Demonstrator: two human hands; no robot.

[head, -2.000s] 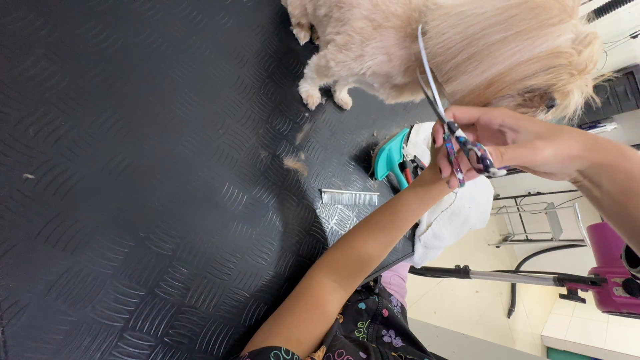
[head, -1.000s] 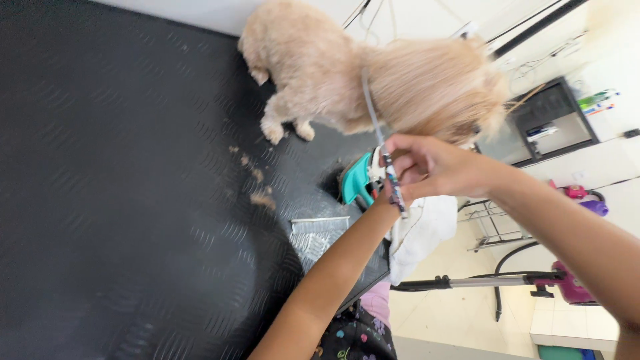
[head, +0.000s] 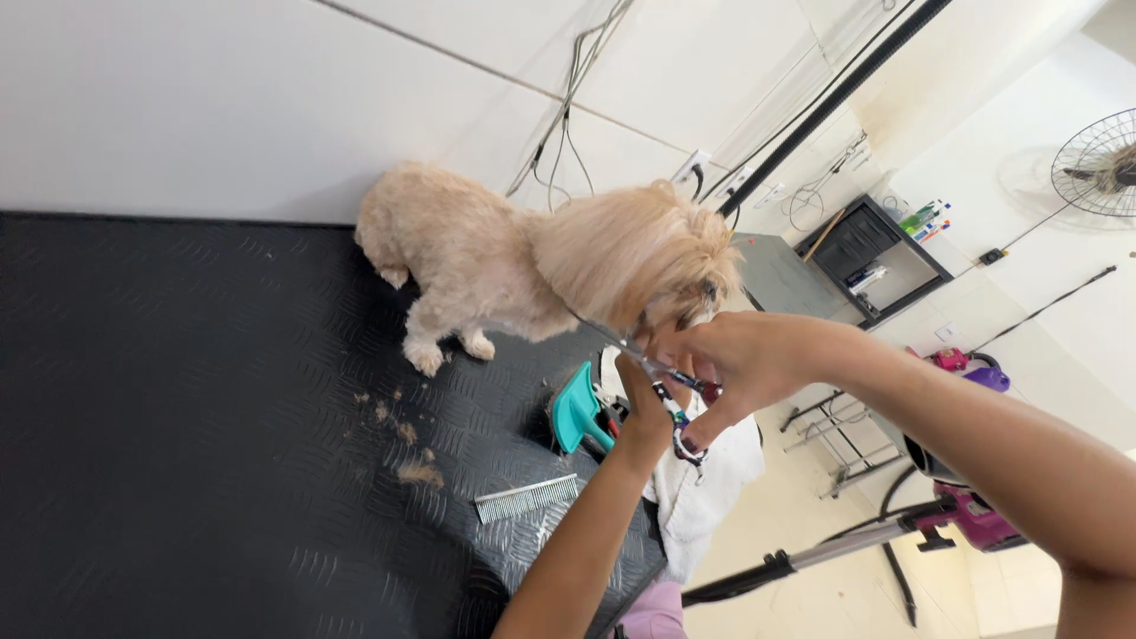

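A cream, long-eared dog stands on the black textured table, with short body hair and long hair on its head. My right hand holds grooming scissors by the finger loops, their blades pointing at the long hair below the dog's ear. Behind the scissors, my left hand is near the dog's muzzle, its fingers largely hidden by my right hand. A teal slicker brush lies beside my left wrist. Nearer me, a metal comb lies flat near the table edge.
Hair clippings are scattered on the black table. A white towel hangs at its edge. Cables run along the white wall behind the dog. A pink dryer on a stand is at the right, below my right forearm.
The view has swung, showing more wall. The scissors have turned; their tips are now at the hair below the ear, where earlier the blades reached across the dog's side.
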